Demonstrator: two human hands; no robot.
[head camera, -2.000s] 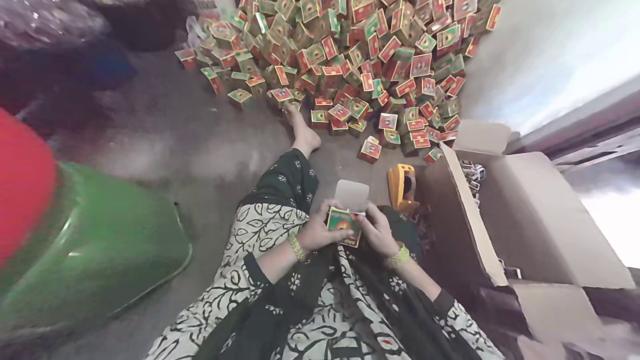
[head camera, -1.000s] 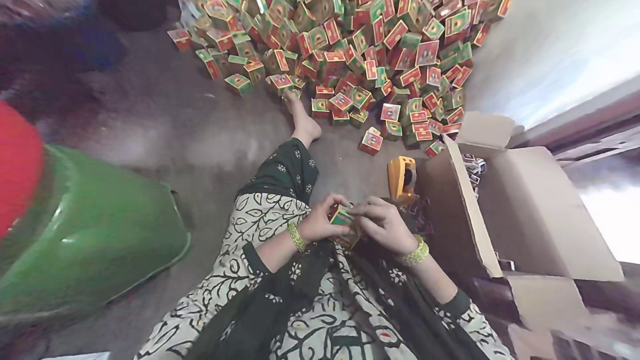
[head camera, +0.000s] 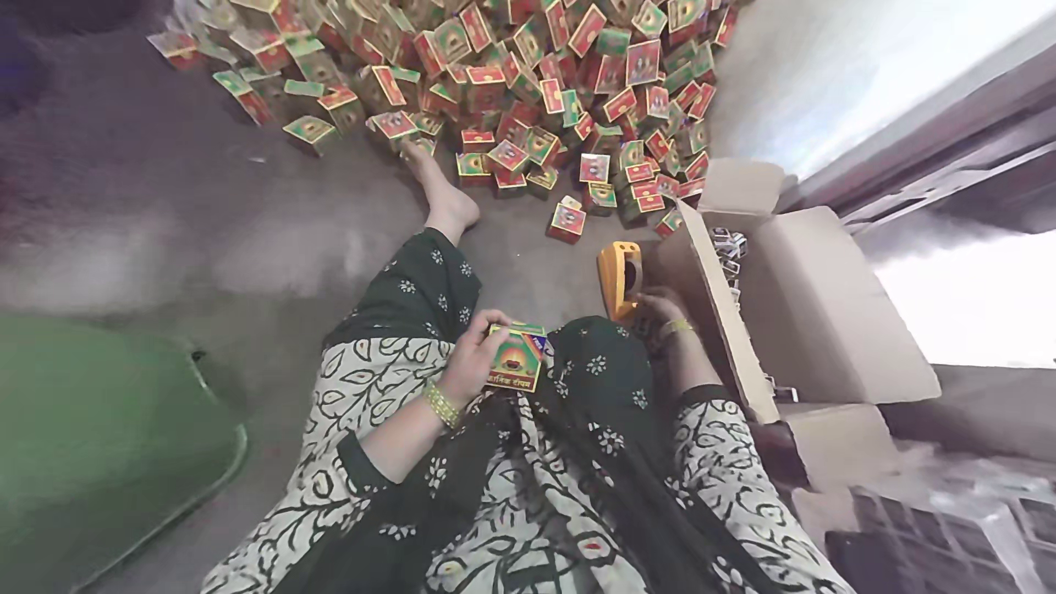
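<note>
A small printed cardboard box (head camera: 517, 360), green, red and yellow with its lid closed, is in my left hand (head camera: 476, 353) above my lap. Beyond my right knee, my right hand (head camera: 662, 310) reaches down at the near end of a yellow tape dispenser (head camera: 619, 276) on the floor. The fingertips touch or nearly touch the dispenser; whether they grip anything cannot be made out.
Many similar small boxes (head camera: 568, 220) lie heaped on the floor ahead, close to my bare foot. To the right stands an open cardboard carton (head camera: 730, 346) with small items inside. A green plastic container (head camera: 107, 445) is at the left.
Both hands were at the small box earlier. Its raised flap is now folded down, and my right hand has moved right, off the box, to the tape dispenser.
</note>
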